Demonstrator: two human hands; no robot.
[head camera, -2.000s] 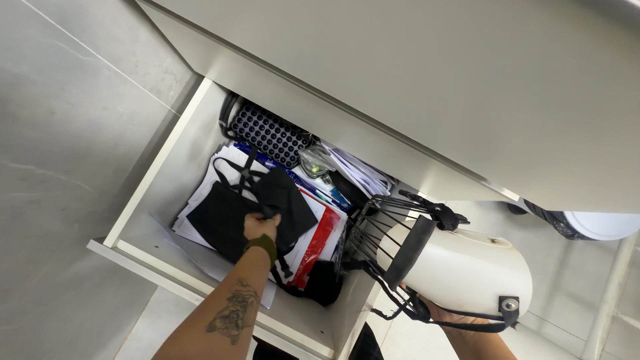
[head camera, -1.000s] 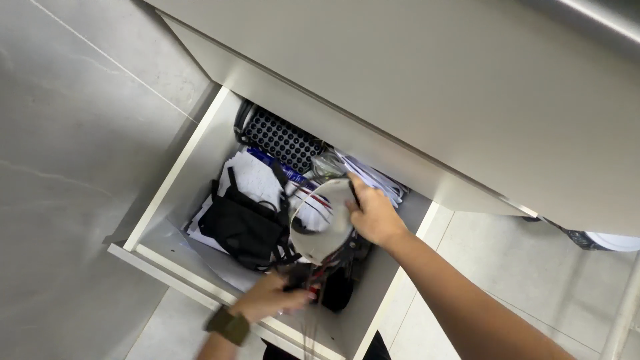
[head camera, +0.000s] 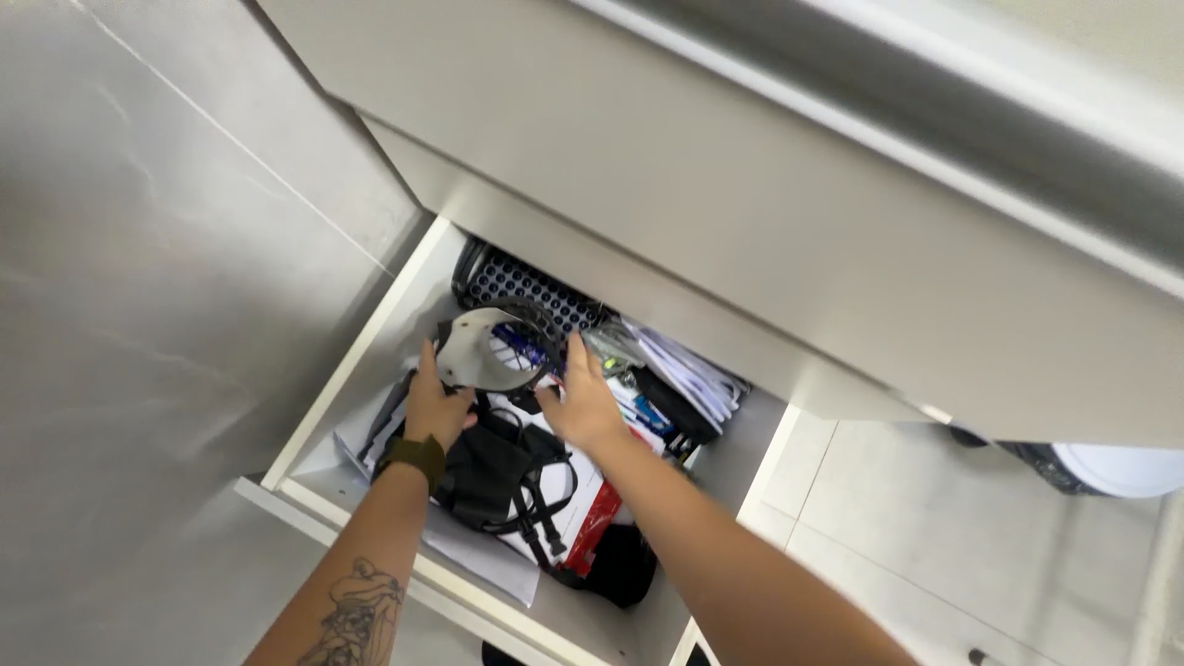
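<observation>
A white curved shell with a black rim and straps (head camera: 462, 356) lies in the back left part of the pulled-out drawer (head camera: 347, 356). My left hand (head camera: 437, 402) is at its left lower side with fingers apart; the fingertips seem to touch the shell. My right hand (head camera: 583, 398), fingers spread, is beside its right edge; contact there is unclear. Below both hands lies a black fabric item with straps and buckles (head camera: 481, 472), over white papers and a red-edged sheet (head camera: 597, 518).
A black studded item (head camera: 532, 287) lies at the drawer's back. To the right are a stack of papers (head camera: 684, 365) and a black case (head camera: 673, 405). The cabinet front (head camera: 740, 231) overhangs the drawer; a grey marbled wall (head camera: 185, 277) stands left.
The white shell has gone from outside the drawer at the right, over the drawer's middle, to its back left. My left hand has left the black fabric item. Both hands are now beside the shell.
</observation>
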